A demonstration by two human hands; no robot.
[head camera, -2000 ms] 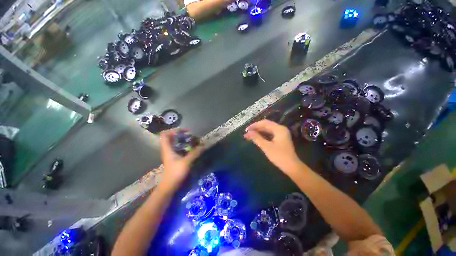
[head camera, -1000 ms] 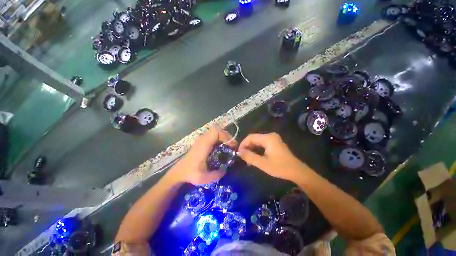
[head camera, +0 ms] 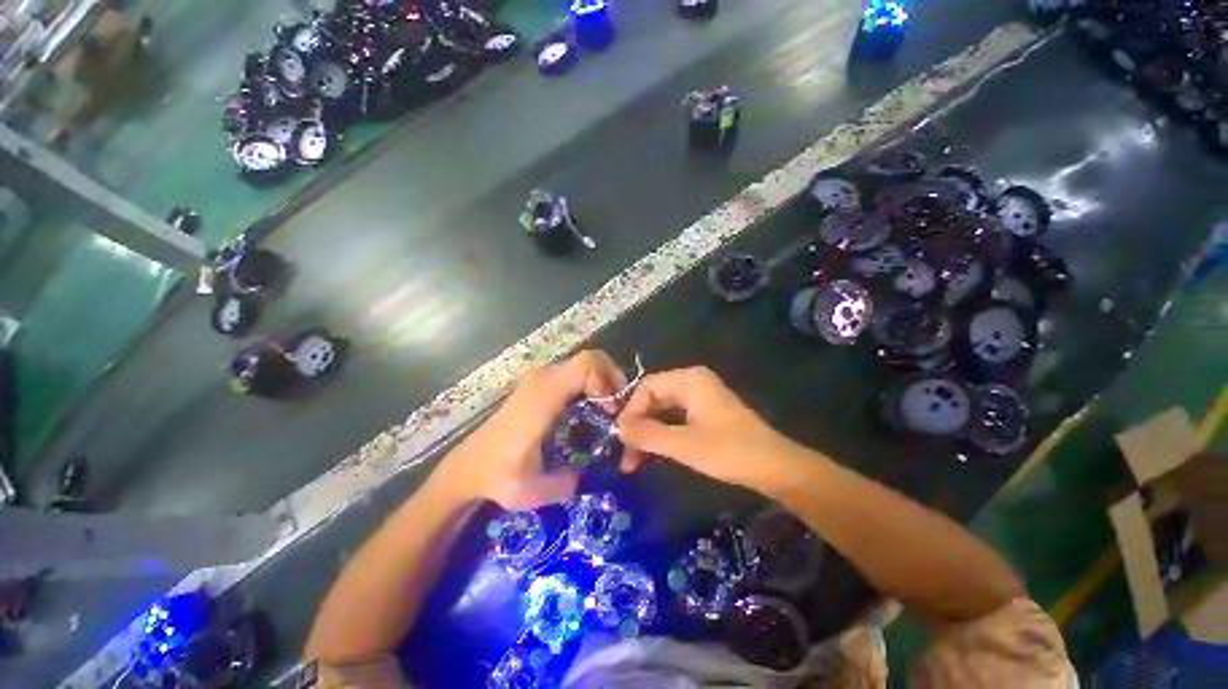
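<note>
My left hand [head camera: 528, 428] is closed around a round LED module [head camera: 582, 436], with its ring of small bulbs facing up and unlit. My right hand [head camera: 694, 428] touches the module's right edge with thumb and fingertips, pinching something small there, probably a lead wire. A pale lead wire [head camera: 633, 382] curls up between the two hands. Just below the hands, several LED modules [head camera: 594, 524] lie on the dark bench, and one [head camera: 554, 606] glows bright blue. Another module [head camera: 706, 572] lies beside dark round pieces [head camera: 769, 630].
A heap of black round housings [head camera: 999, 334] lies on the right. A single housing [head camera: 739, 276] lies near the whitish rail [head camera: 589, 315]. Modules [head camera: 546, 215] and joined units [head camera: 313, 355] sit on the green conveyor [head camera: 445, 256]. An open cardboard box [head camera: 1145, 538] stands at lower right.
My hands came together at the module, which moved right and down, and the wire now shows. The units on the conveyor shifted left. A single housing now lies apart, left of the heap.
</note>
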